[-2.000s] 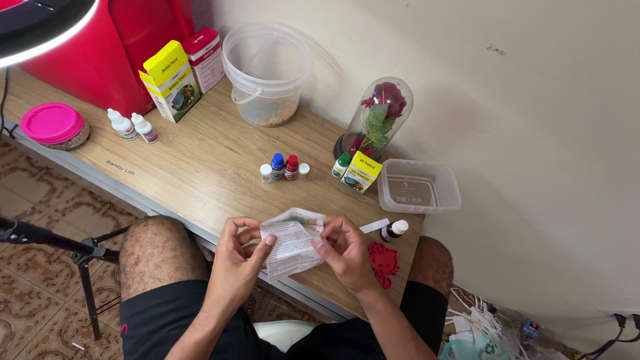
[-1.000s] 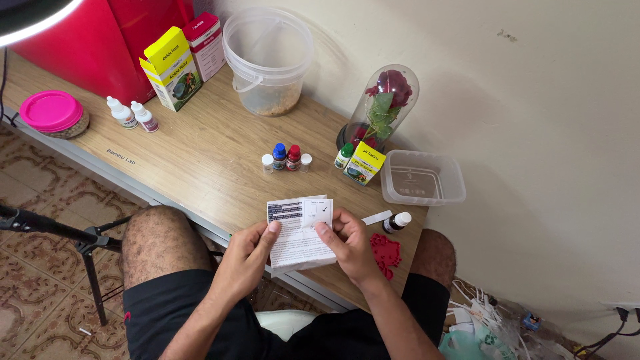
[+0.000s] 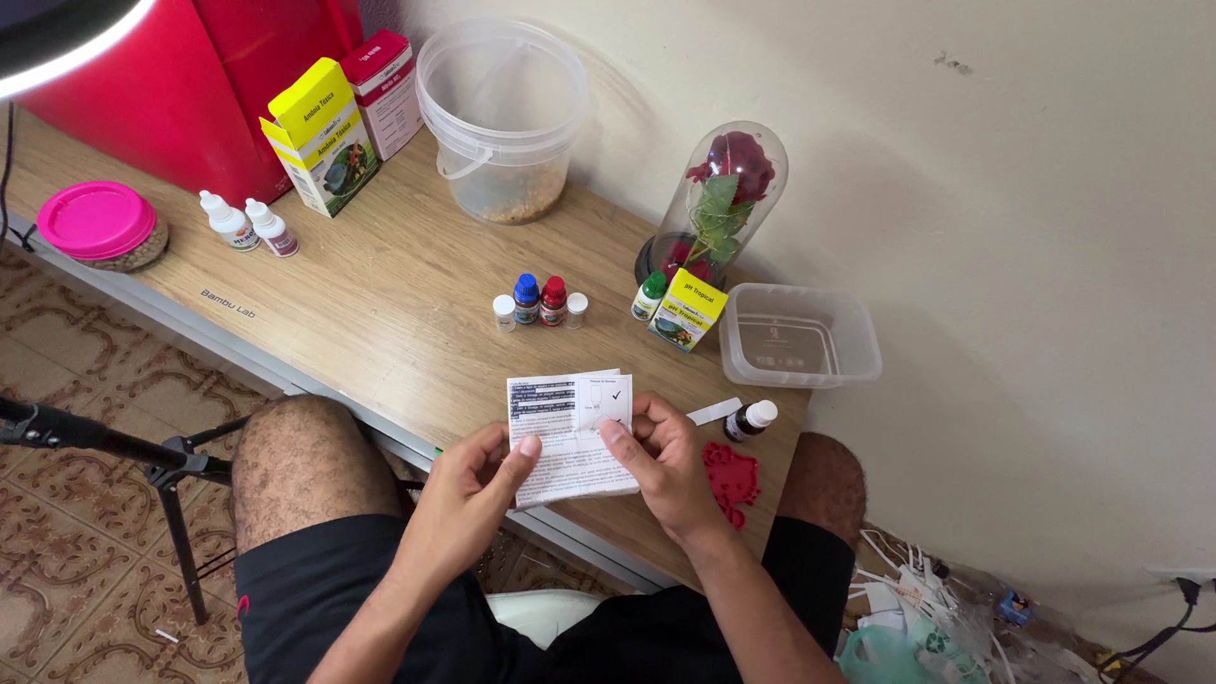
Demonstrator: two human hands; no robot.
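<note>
A folded, printed paper leaflet [image 3: 572,465] is held by its two sides over the desk's front edge. My left hand [image 3: 483,475] grips its left side, thumb on top. On the right side my right hand [image 3: 660,461] pinches it, thumb on the printed face. Beyond the leaflet stand a blue-capped bottle [image 3: 526,298] and a red-capped bottle [image 3: 553,301], with a white-capped vial [image 3: 504,313] and another such vial [image 3: 576,311] beside them. Right of my right hand are a dark bottle with a white cap [image 3: 750,421], a white strip [image 3: 713,411] and a red plastic shape [image 3: 731,483].
A green-capped bottle [image 3: 649,295], a yellow pH test box [image 3: 688,312] and a clear plastic tub [image 3: 800,336] stand near a domed rose [image 3: 724,195]. Farther back are a clear bucket [image 3: 502,123], boxes [image 3: 323,142], white dropper bottles [image 3: 272,228] and a pink-lidded jar [image 3: 99,223]. A tripod [image 3: 171,461] stands left.
The leaflet, loosely opened and tilted two seconds ago, is now flatter and folded, its printed face up. My hands have shifted along its sides. The bottles and boxes have stayed in place.
</note>
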